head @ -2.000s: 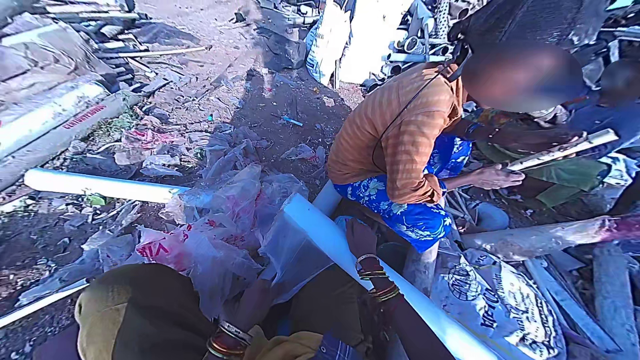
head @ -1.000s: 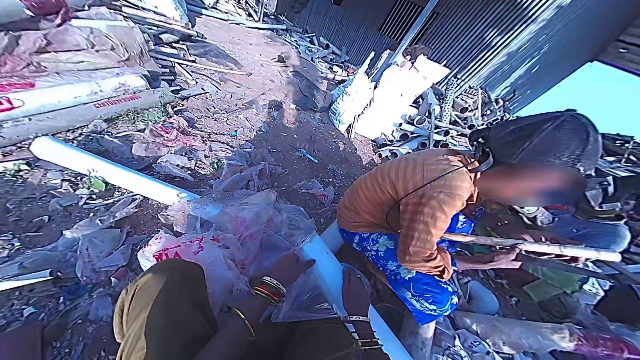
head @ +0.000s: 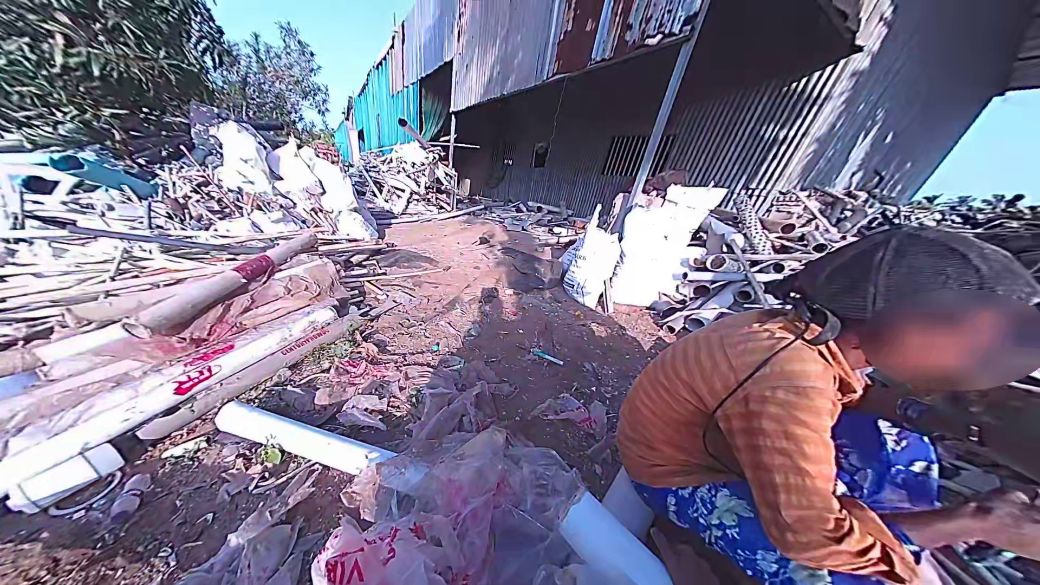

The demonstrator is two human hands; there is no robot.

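Observation:
A white plastic pipe (head: 609, 540) rises from the bottom edge, its upper end beside crumpled clear plastic film (head: 487, 496) with red print. What looks like part of my right hand (head: 684, 561) is at the bottom edge, just right of this pipe; its fingers and any hold are unclear. My left hand is out of view. Another white pipe (head: 301, 436) lies on the ground, its right end under the film. A thicker pale pipe (head: 627, 504) shows between the near pipe and the co-worker.
A co-worker (head: 731, 439) in an orange shirt and cap crouches close on the right. Long pipes (head: 187, 390) are stacked at left. White sacks (head: 662, 244) and a pipe heap (head: 723, 276) stand behind, before a corrugated metal shed (head: 731, 146). Litter covers the dirt.
The view has tilted up strongly, so my left hand has left the picture and my right is mostly cut off. The co-worker's long stick, seen earlier, is no longer visible.

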